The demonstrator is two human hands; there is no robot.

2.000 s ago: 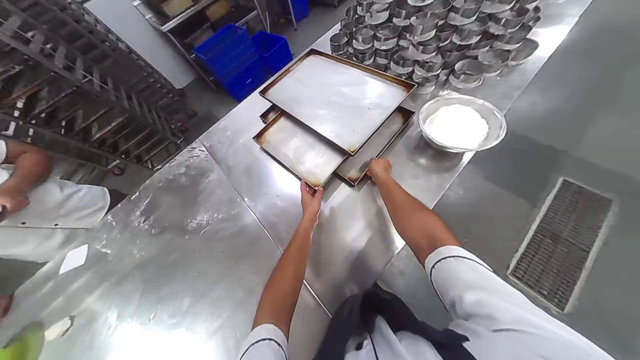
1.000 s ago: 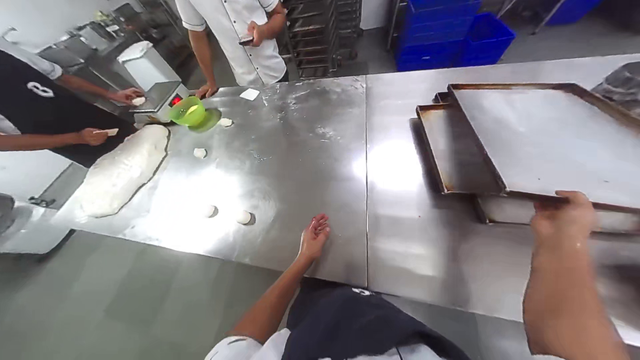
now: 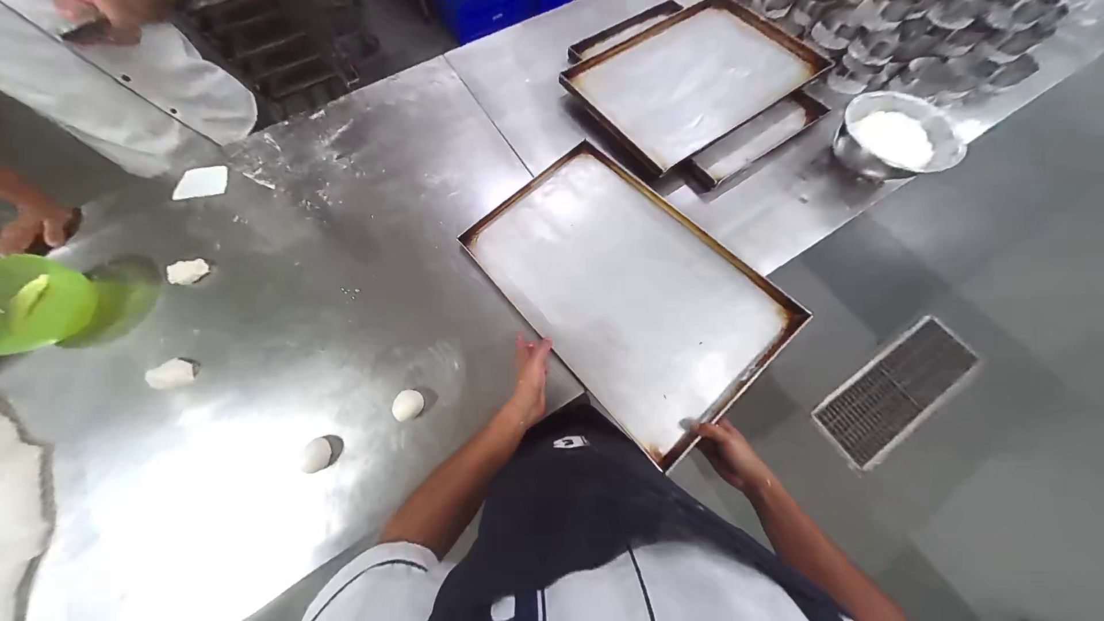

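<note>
A rectangular metal baking tray (image 3: 634,285) with browned rims lies at a slant in front of me, its lower right part past the table's edge. My right hand (image 3: 729,450) grips its near short rim, thumb over the top. My left hand (image 3: 532,371) is at the tray's left long rim, fingers extended; whether they press on it cannot be told. Beyond it, another baking tray (image 3: 699,82) rests on top of other trays, partly hidden. To the left, two round dough balls (image 3: 408,404) sit on the steel table (image 3: 345,345).
A metal bowl of white powder (image 3: 897,142) stands near metal rings (image 3: 940,43) at the back right. At left are dough pieces (image 3: 188,272), a white scraper-like piece (image 3: 200,182), a green bowl (image 3: 43,302) and a large dough mass (image 3: 19,509). Another person's hand (image 3: 36,226) rests there. A floor grate (image 3: 895,392) lies right.
A tray now lies before me, apart from the stacked ones, with my right hand on it. My left hand, away from the trays one second ago, is now at this tray's side.
</note>
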